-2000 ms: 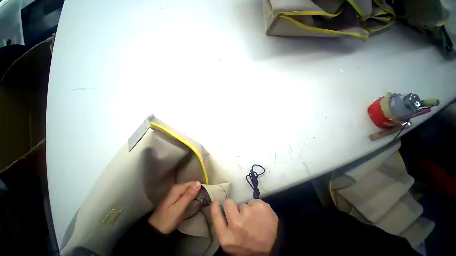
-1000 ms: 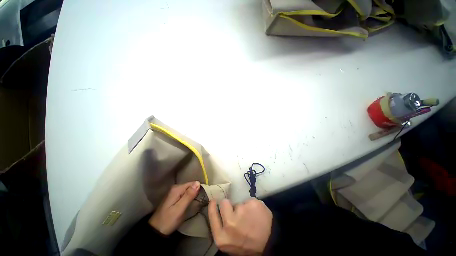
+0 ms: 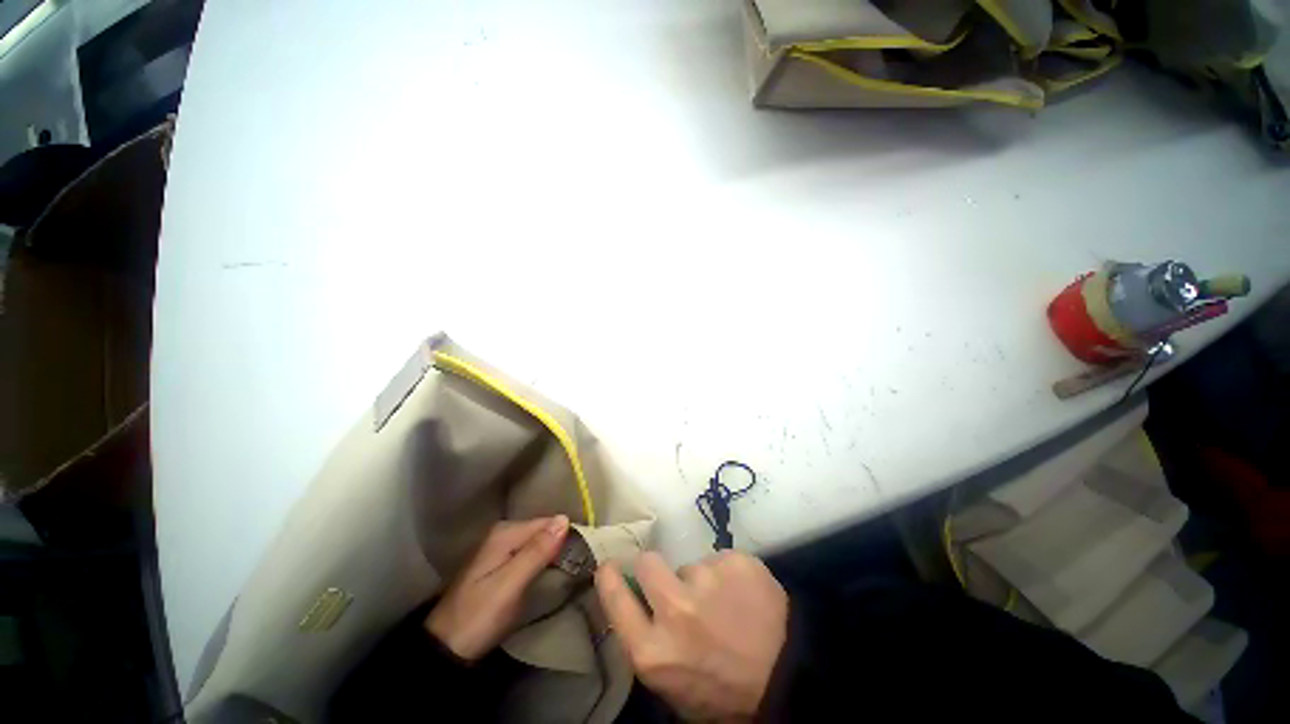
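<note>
A beige fabric bag (image 3: pixel 354 545) with yellow piping (image 3: pixel 531 410) lies at the lower left of the table. My left hand (image 3: pixel 495 591) is shut on the bag's folded edge, with the thumb beside a dark spot at the seam. My right hand (image 3: pixel 707 629) is just right of it at the same fold, fingers curled, with a bit of green handle between thumb and fingers; the tool's tip is hidden or too small to tell. A loop of dark thread (image 3: pixel 723 495) lies on the table above my right hand. A small yellow mark (image 3: pixel 326 610) shows on the bag panel.
A stack of bags (image 3: pixel 877 74) lies at the far side. A red and grey tool pot (image 3: pixel 1096 318) stands near the right edge, with a brown stick (image 3: pixel 1087 382) beside it. More beige fabric (image 3: pixel 1082 552) hangs below the edge. An open carton (image 3: pixel 78 333) is at the left.
The view has shifted slightly. My right hand has turned a little at the fold, and a green handle now shows in it. My left hand keeps its hold.
</note>
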